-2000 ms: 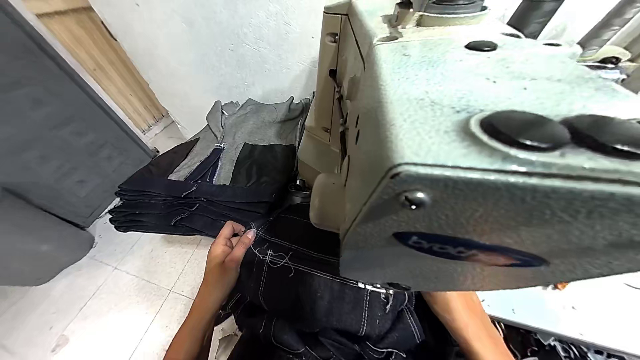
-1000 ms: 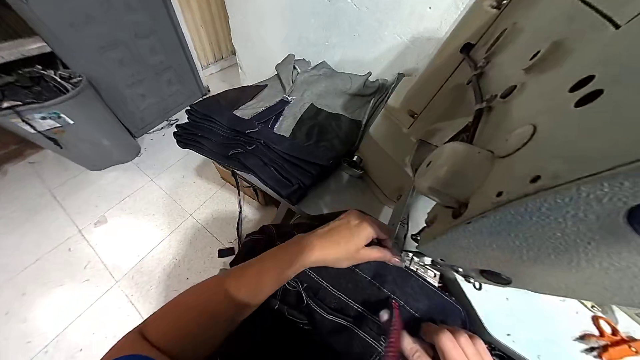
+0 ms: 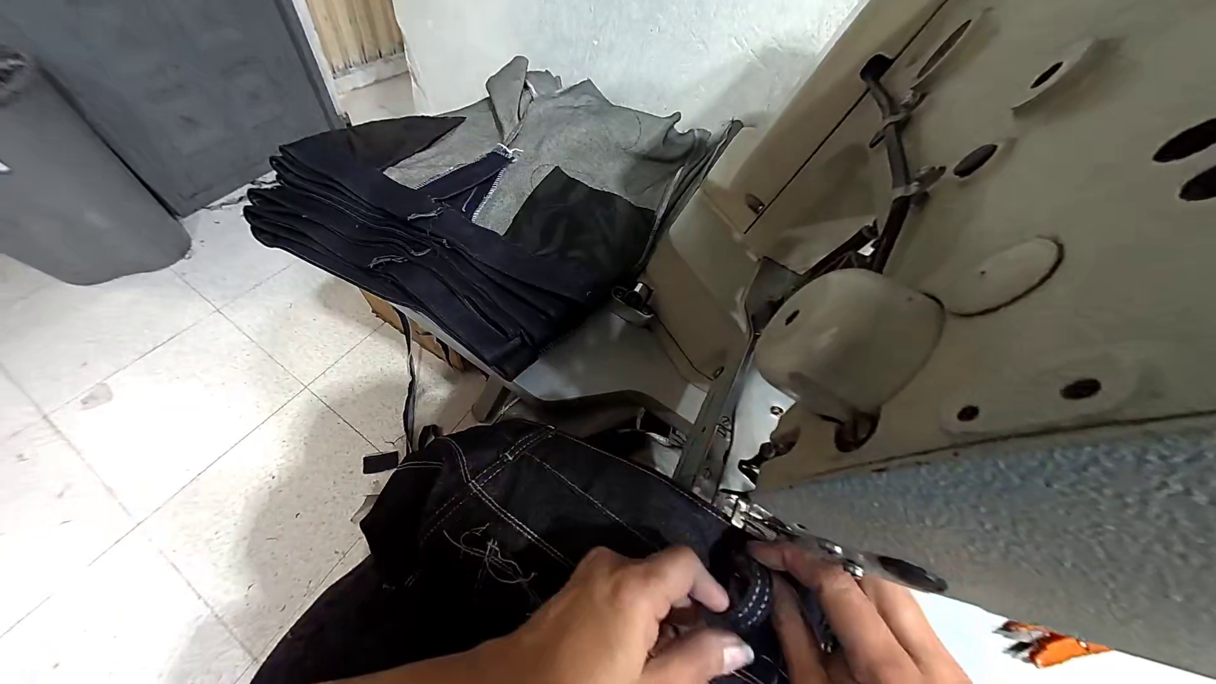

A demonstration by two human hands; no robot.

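Note:
Dark denim trousers with pale topstitching lie bunched below the head of an industrial sewing machine. My left hand pinches a folded edge of the denim between thumb and fingers. Close on its right, my right hand holds the same fold, fingers on the cloth just under the metal presser foot parts. A curved strip with a double row of white stitching shows between the two hands. Loose white threads lie on the denim to the left.
A stack of folded dark denim pieces with grey cloth sits beyond the machine. A grey bin stands on the tiled floor at the left. An orange-handled tool lies on the white table at the lower right.
A second ago my left hand was up beside the presser foot; now it is lower, at the fold. The dark red object near my right hand no longer shows. The view has moved closer.

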